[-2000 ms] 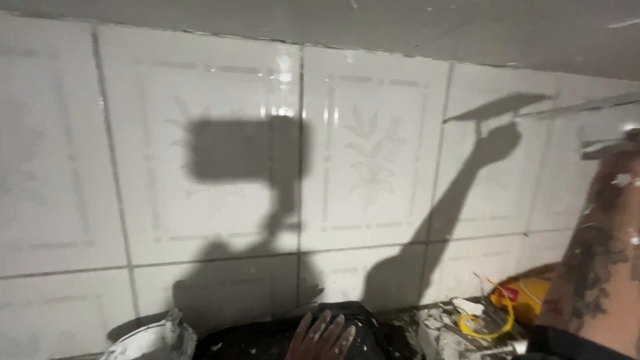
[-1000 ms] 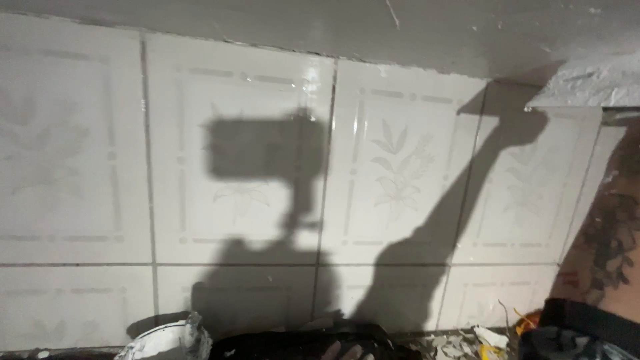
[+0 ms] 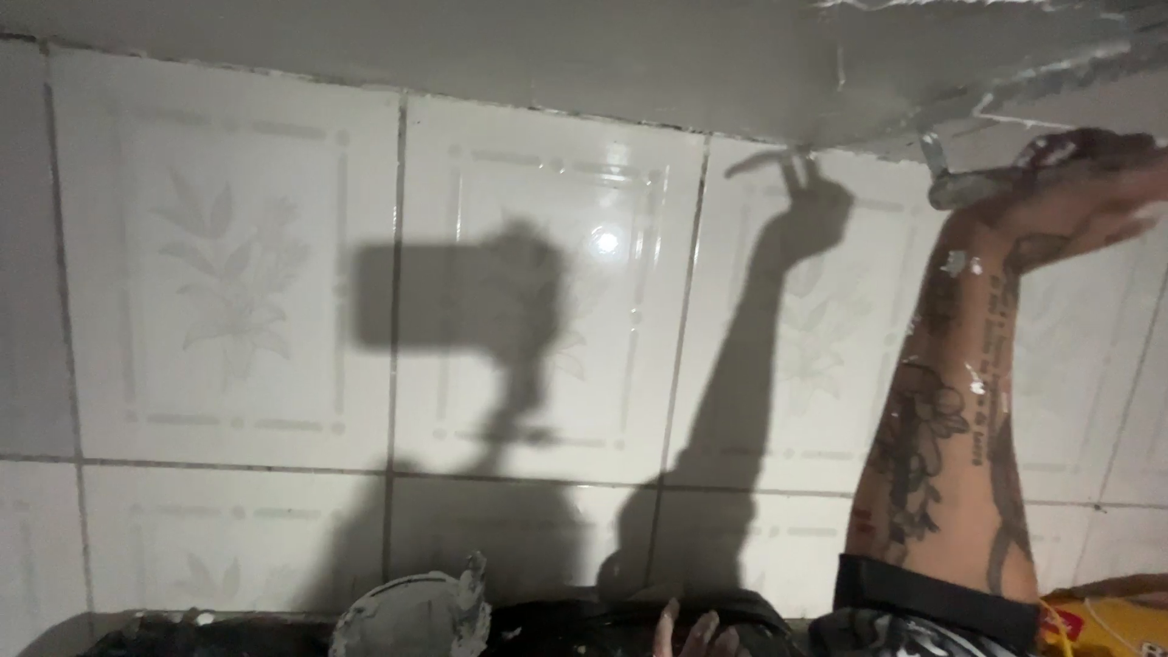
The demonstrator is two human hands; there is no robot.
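My right hand (image 3: 1086, 164) is raised at the upper right, its fingers closed around the handle of a plastering trowel (image 3: 981, 187). The trowel's blade (image 3: 1049, 78) lies against the grey plastered surface (image 3: 547, 55) above the tiles, seen nearly edge-on. My left hand (image 3: 693, 634) shows at the bottom edge only as a few fingertips, slightly apart; the rest of it is out of the picture, so what it holds cannot be seen. To its left is a round container (image 3: 411, 616) smeared with grey compound.
White floral wall tiles (image 3: 237, 274) run across the view, with shadows of my arm and body on them. Black material (image 3: 557, 625) lies along the bottom. A yellow item (image 3: 1113, 620) with a red patch sits at the lower right.
My right hand and the trowel have come further into view along the grey surface at the upper right. The left hand shows less than two seconds ago. The view has shifted.
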